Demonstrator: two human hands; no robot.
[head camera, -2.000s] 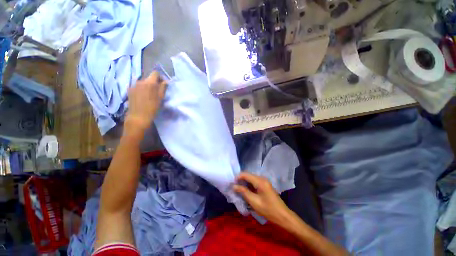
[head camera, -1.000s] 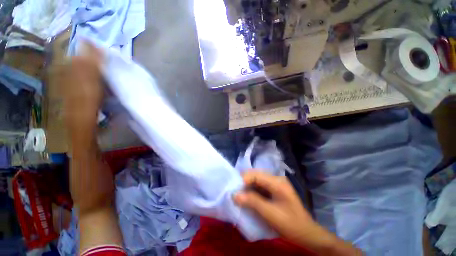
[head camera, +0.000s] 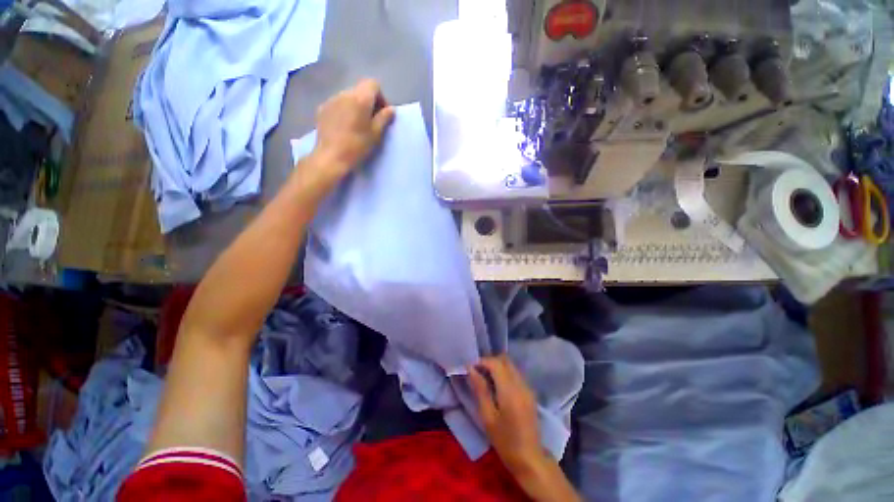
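Observation:
A light blue garment piece (head camera: 397, 235) is spread between my two hands, over the grey table top and down past its front edge. My left hand (head camera: 351, 125) grips its upper edge on the table, left of the bright lamp. My right hand (head camera: 505, 397) grips its lower edge over the lap, where more loose blue cloth hangs. The overlock machine (head camera: 627, 108) stands at the upper right. Its needle area is partly lost in white glare (head camera: 480, 108); the cloth lies left of it.
Sewn blue pieces (head camera: 221, 98) lie at upper left. A white tape roll (head camera: 806, 208) and scissors (head camera: 863, 208) are right of the machine. Cut panels (head camera: 686, 392) lie at lower right. Crumpled blue garments (head camera: 304, 412) are below the table at left. A small white roll (head camera: 39, 233) is far left.
My left hand has moved from the blurred far left back toward the machine, and the twisted cloth is now spread flatter. My right hand still holds the lower edge. The view has shifted.

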